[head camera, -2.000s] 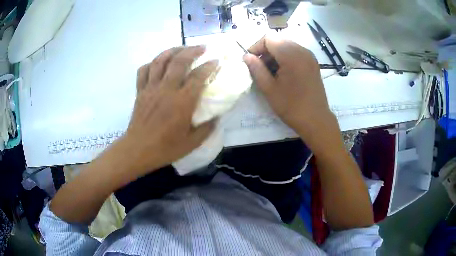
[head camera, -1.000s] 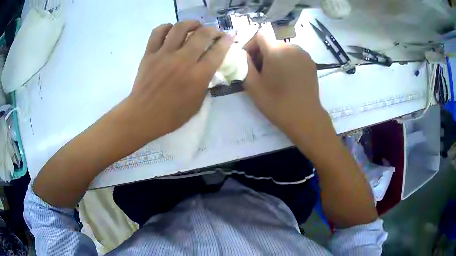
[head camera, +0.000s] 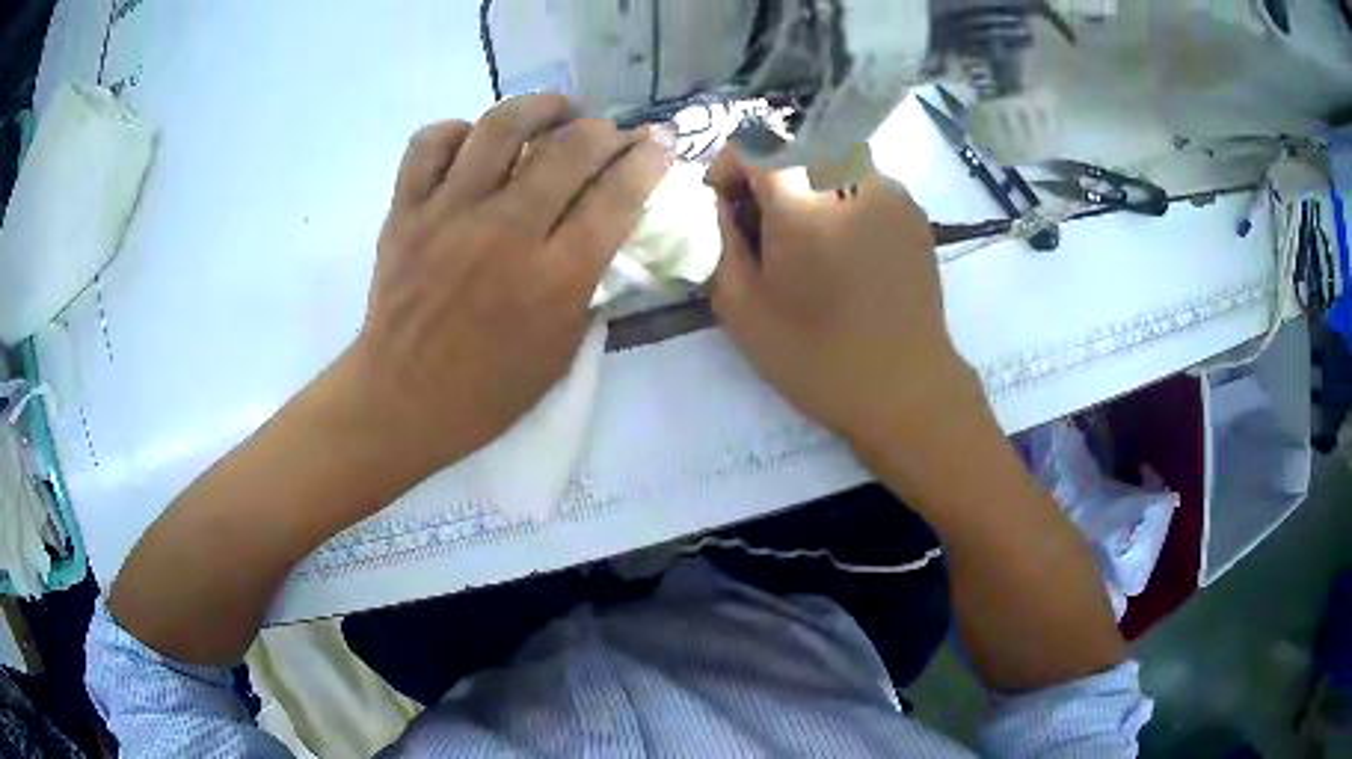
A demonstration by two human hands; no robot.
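Observation:
My left hand (head camera: 497, 274) is spread over the cream-white workpiece (head camera: 678, 234) and holds it at the sewing machine (head camera: 875, 67). A flap of the cloth hangs out under my left palm towards the table's front edge. My right hand (head camera: 833, 282) grips the workpiece's right side with curled fingers; its fingertips are partly hidden by the machine head. Needle and presser foot cannot be made out in the glare. A dark strip shows on the table between my hands.
Two dark thread snips (head camera: 979, 160) lie right of the machine. A flat white piece (head camera: 71, 208) lies at the table's left, above a green basket (head camera: 57, 497). A ruler (head camera: 1127, 335) runs along the front edge. A dark red bin (head camera: 1174, 452) and translucent bin (head camera: 1253, 467) stand at right.
Both hands have brought the workpiece from in front of the machine to beneath its head. The pointed tip seen earlier at my right fingers no longer shows. The view has shifted.

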